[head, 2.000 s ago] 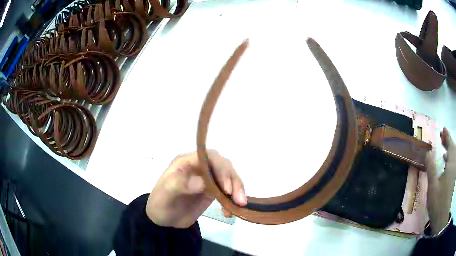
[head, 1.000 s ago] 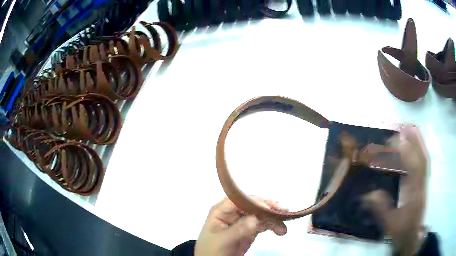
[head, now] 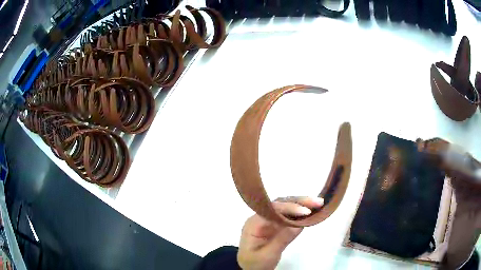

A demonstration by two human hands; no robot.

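My left hand holds a brown C-shaped leather strap by its lower curve, with the gap between its tapered ends at the upper right. A dark strip shows along part of its inside. My right hand, blurred and partly cut off by the right edge, holds the roller box, its brown-stained end pointing left over the pad's upper right corner. The box and the strap are apart. The black pad has rusty-brown smears and lies on a pink-white printed card.
Rows of brown straps stand on edge at the left of the white table. Black straps stand along the far side. A small group of brown straps stands at the upper right, cut off by the edge.
The strap has turned in my left hand, so its gap now faces the upper right. My right hand has moved right with the roller box, away from the strap and the pad's middle.
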